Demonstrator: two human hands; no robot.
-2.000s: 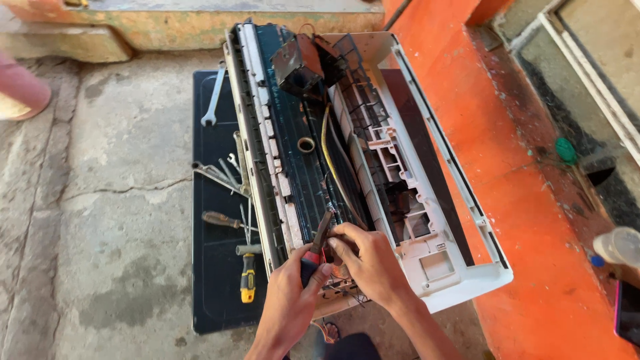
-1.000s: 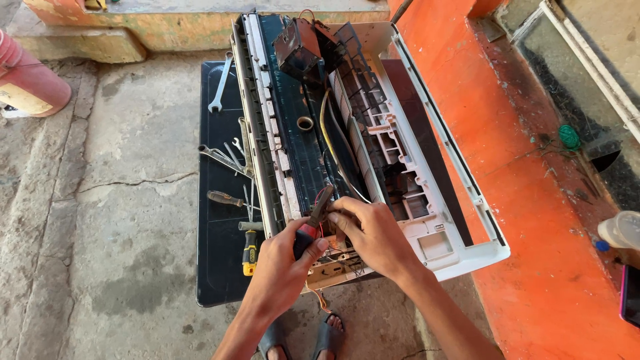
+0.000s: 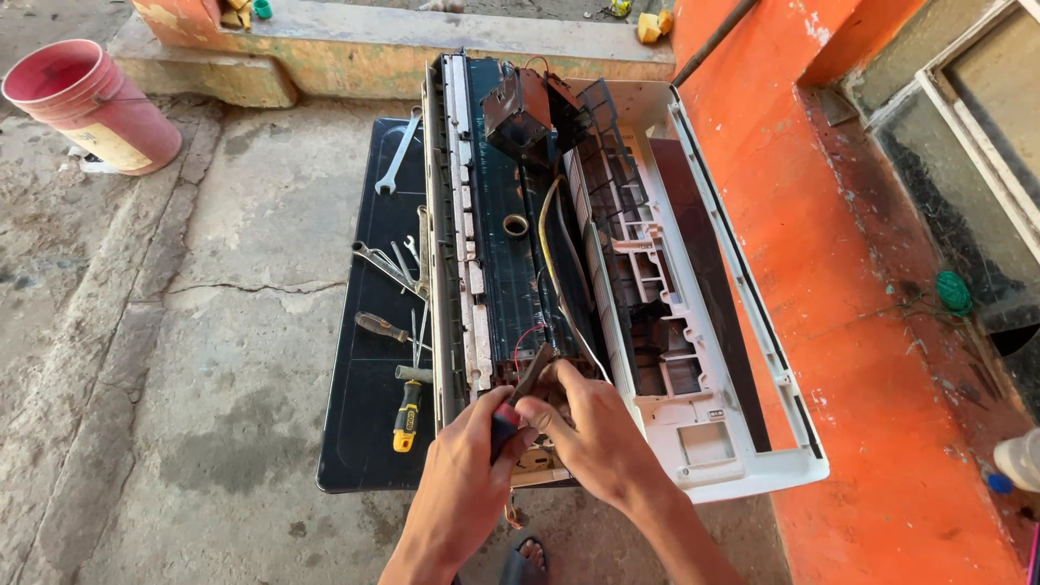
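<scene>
An opened split air conditioner indoor unit, with its dark finned coil and white plastic housing, lies lengthwise before me. At the coil's near end my left hand grips pliers with red and dark handles, jaws pointing up and away. Close against them, my right hand has its fingers bent at the copper pipe ends and wires; whatever it pinches is hidden. A thin red wire curves just beyond the jaws. A tape roll rests on the coil, and a dark box-shaped part sits at its far end.
Left of the unit, a black panel carries an open-end wrench, several other wrenches, a screwdriver and a yellow-black handled tool. A pink bucket stands far left. An orange wall rises on the right.
The hands stay at the coil's near end with the pliers, shifting only slightly. The view has moved, bringing the whole bucket into sight.
</scene>
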